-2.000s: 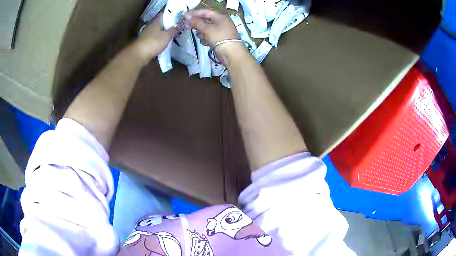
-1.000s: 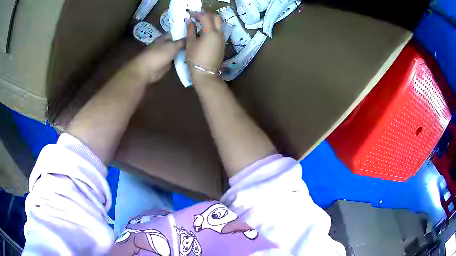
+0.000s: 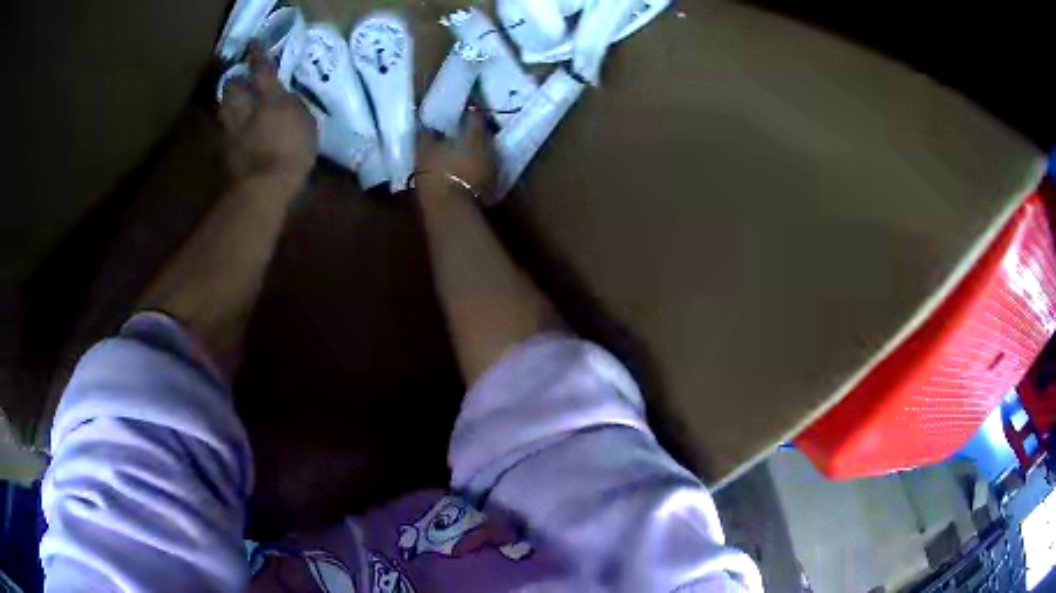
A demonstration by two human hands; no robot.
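White plastic device units (image 3: 389,87) lie in a pile at the bottom of the brown carton (image 3: 787,220), at the top of the view. Several have rounded heads with small dark marks. My left hand (image 3: 269,125) is at the left of the pile, its fingers at the head of a unit (image 3: 278,33); I cannot tell if it grips it. My right hand (image 3: 466,156) is low among the units, beside a long handle (image 3: 539,130). Its fingers are dark and partly hidden, so its hold is unclear.
The carton's walls surround both forearms, with its cut edge running down at the right. A red perforated plastic stool (image 3: 926,382) stands outside the carton at the right. Grey objects lie on the floor at the lower right.
The hands have moved apart, the left one leftward, and both sit among the pile. The unit held up between them is no longer there. The view has moved closer over the carton and is darker.
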